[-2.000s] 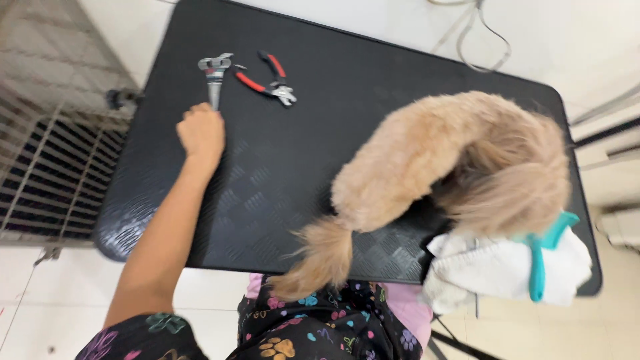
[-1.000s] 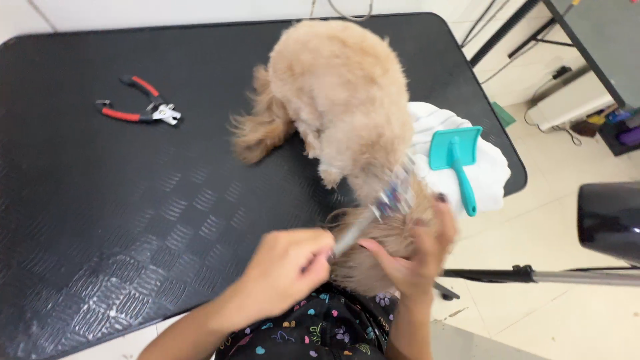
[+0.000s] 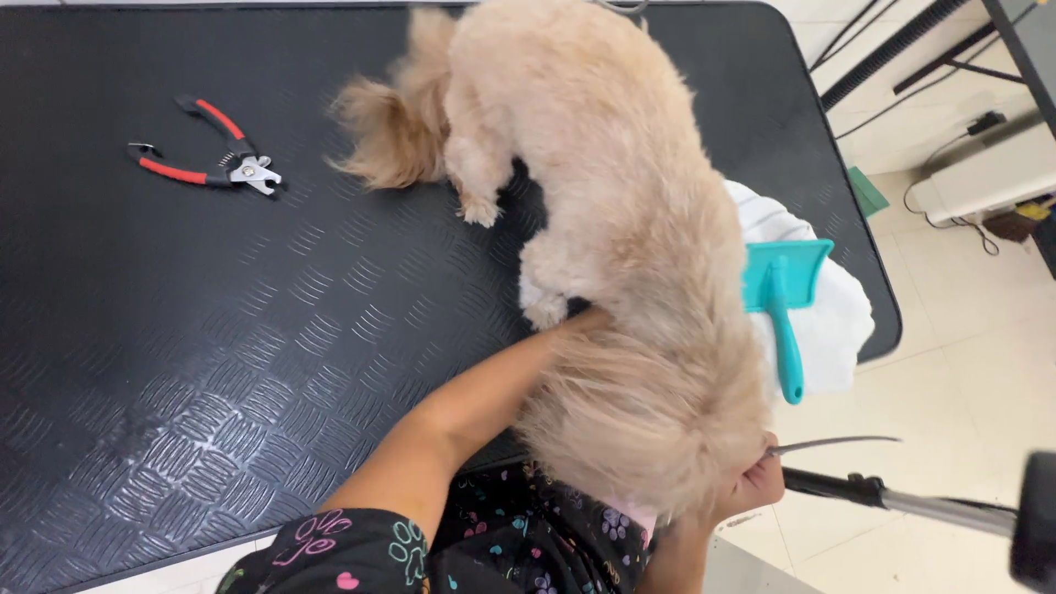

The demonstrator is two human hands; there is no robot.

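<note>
A dog with cream fur (image 3: 610, 165), clipped short on its body, is on the black table, its long-haired head toward me. My left forearm (image 3: 487, 388) reaches beneath its neck; the dog hides my left hand. Beside the far side of the dog's head, my right hand (image 3: 757, 487) is partly covered by fur. From its fingers sticks out a thin, curved metal blade (image 3: 837, 442), apparently of scissors, whose handles cannot be seen. A teal slicker brush (image 3: 780, 285) rests on a folded white towel (image 3: 833, 338) right of the dog.
Pet nail clippers with red and black handles (image 3: 227, 165) lie spread at the left of the textured black grooming table (image 3: 190, 346). A metal pole (image 3: 949, 511) and a dark object (image 3: 1035, 520) are at the lower right. A black hose (image 3: 891, 49) slants behind the table's right corner.
The scissors, on the table two seconds ago, were picked up by my left hand. That hand has since gone under the dog's neck, and a blade now shows at my right hand. The view has shifted.
</note>
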